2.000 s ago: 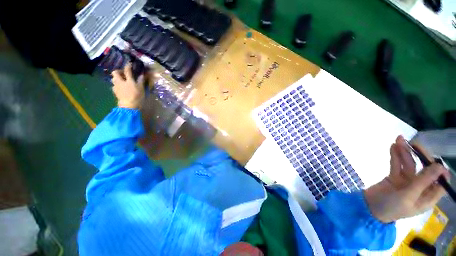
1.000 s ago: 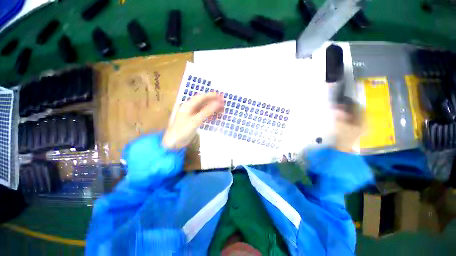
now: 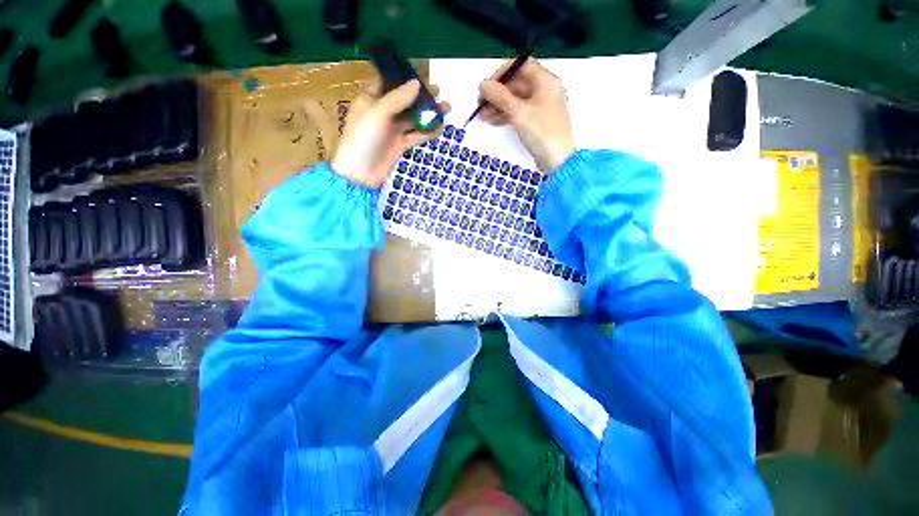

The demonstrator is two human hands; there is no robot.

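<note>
My left hand [image 3: 375, 131] is shut on a black plastic housing [image 3: 395, 69], whose near end shows a green and white spot. My right hand [image 3: 532, 109] holds a thin dark pointed tool [image 3: 497, 85] like a pencil, its tip just above the top left corner of the label sheet. The label sheet [image 3: 474, 197], with rows of small dark stickers, lies tilted below both hands. The tip and the housing's end are close but apart. My right sleeve covers the sheet's right edge.
Another black housing [image 3: 727, 110] lies on the white board [image 3: 695, 212] beside a metal post [image 3: 720, 38]. Blister trays of housings [image 3: 116, 227] and cardboard [image 3: 272, 121] are at left. Yellow labels [image 3: 789, 222] are at right. Loose housings lie on the green belt [image 3: 217, 55].
My left hand has come up off the label sheet and now shows a housing in it. My right hand has moved left from the board's right side to the sheet's top with the tool.
</note>
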